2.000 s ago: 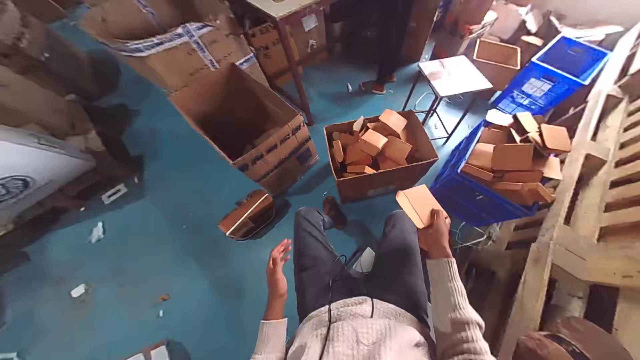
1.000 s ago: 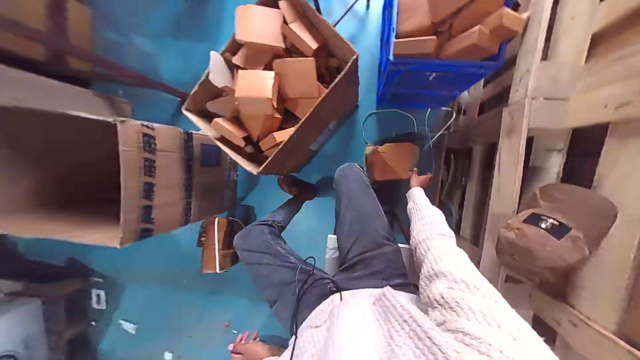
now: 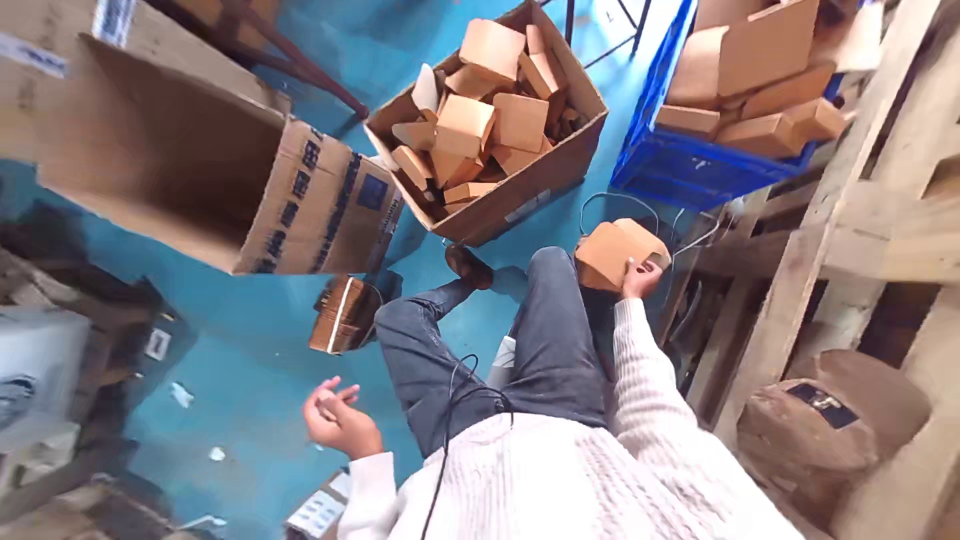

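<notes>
My right hand grips the edge of a small brown cardboard box, low beside my right knee, its flaps apart. Over the floor at my left side, my left hand holds nothing, its fingers partly curled. Ahead of my feet stands a large cardboard carton filled with small brown boxes. A blue plastic crate at the upper right holds more of these boxes. A strapped bundle of flat cardboard lies on the floor left of my legs.
A large carton lies on its side at the left, its mouth facing left. Wooden pallets stand along the right, with a brown wrapped bundle against them. Loose strapping lies near the crate. Paper scraps are on the blue floor.
My right hand has lowered the small box from above my right knee to beside it, and the box's flaps now stand apart. The view has swung and tilted downward.
</notes>
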